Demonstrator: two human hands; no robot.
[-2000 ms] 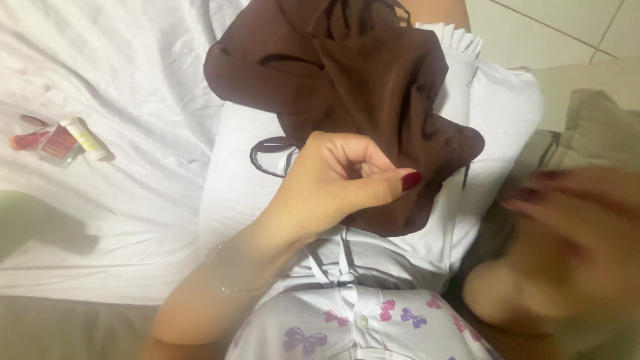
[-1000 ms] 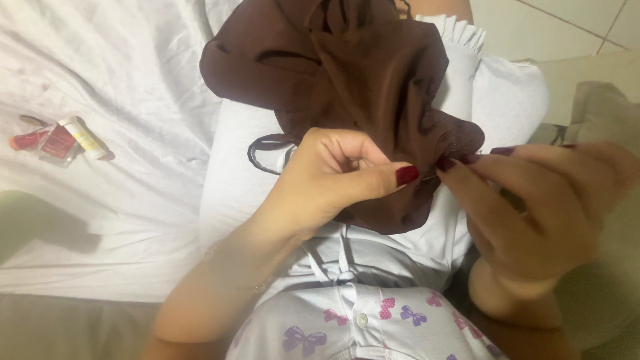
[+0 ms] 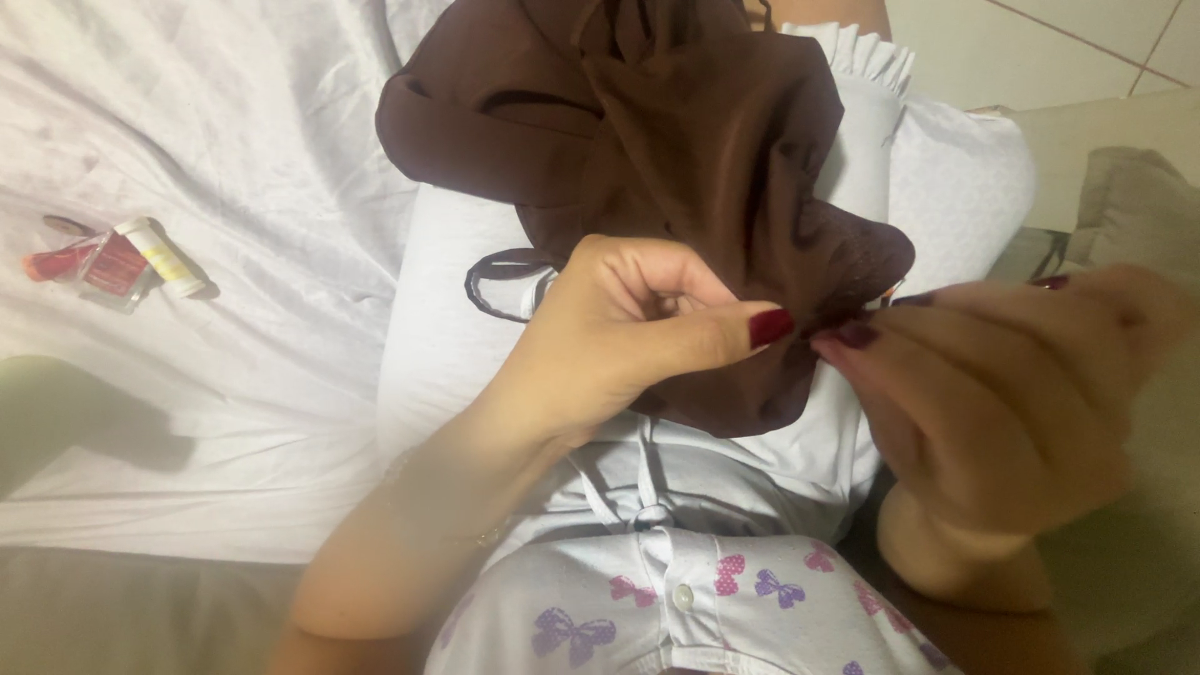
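Note:
Brown fabric (image 3: 712,141) lies bunched across my lap, over white shorts with a ruffled hem. My left hand (image 3: 637,319) pinches the fabric's lower part between thumb and fingers. Close to its thumb tip, my right hand (image 3: 984,384) has thumb and forefinger brought together at the edge of the fabric; it is blurred, and whether a needle or thread is between the fingers cannot be told. A thin dark loop of trim (image 3: 497,286) sticks out from the fabric, left of my left hand.
On the pale sheet (image 3: 234,375) at the left lie a small white and yellow tube (image 3: 161,258) and a clear container with red contents (image 3: 114,272). A grey-beige cushion (image 3: 1134,211) is at the right. Floor tiles (image 3: 1050,56) show at the top right.
My right hand was apart from the fabric at the right two seconds ago, then came in to my left fingertips, where it remains. My left hand has stayed on the fabric.

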